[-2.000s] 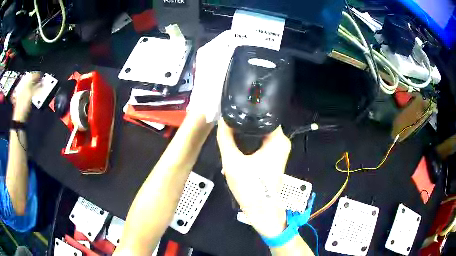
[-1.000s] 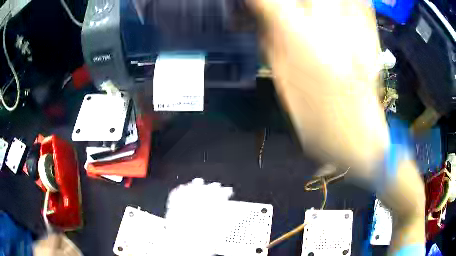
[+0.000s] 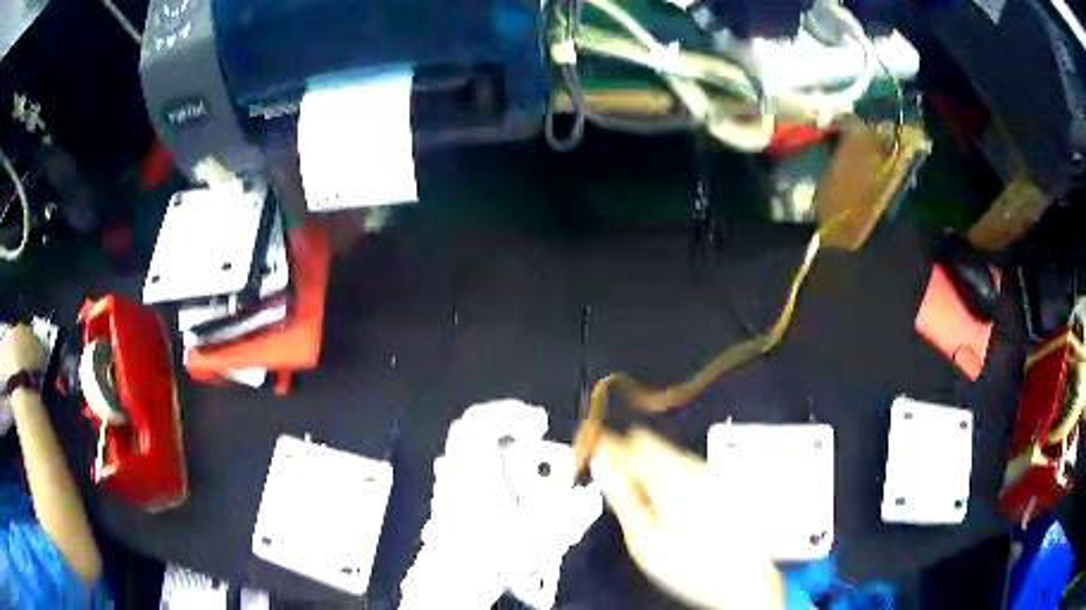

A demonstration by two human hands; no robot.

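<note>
My left hand [image 3: 476,500], in a glaring white glove, holds a white set-top box [image 3: 544,470] at the bottom centre. Glove and box blend together, so the box's outline is partly hidden. My right hand [image 3: 667,500], bare and slightly blurred, has its fingertips closed on the near end of the orange-brown cable [image 3: 703,372] at the box's right edge. The plug is hidden, so I cannot tell if it is in a socket. A blue wrist strap [image 3: 822,590] is on my right wrist. The cable runs up to a brown piece [image 3: 860,185] at the back right.
White boxes lie at left [image 3: 322,512] and right [image 3: 774,489], [image 3: 929,461]. Red tape dispensers stand at left [image 3: 137,405] and far right [image 3: 1042,429]. A box stack [image 3: 208,244] stands behind; a label [image 3: 357,143] hangs from the printer [image 3: 381,42]. Another person's arm [image 3: 54,465] is at left.
The black scanner, held two seconds ago, is out of view. My right hand has come back from the upper right to the box and taken hold of the cable, which now stretches toward the box.
</note>
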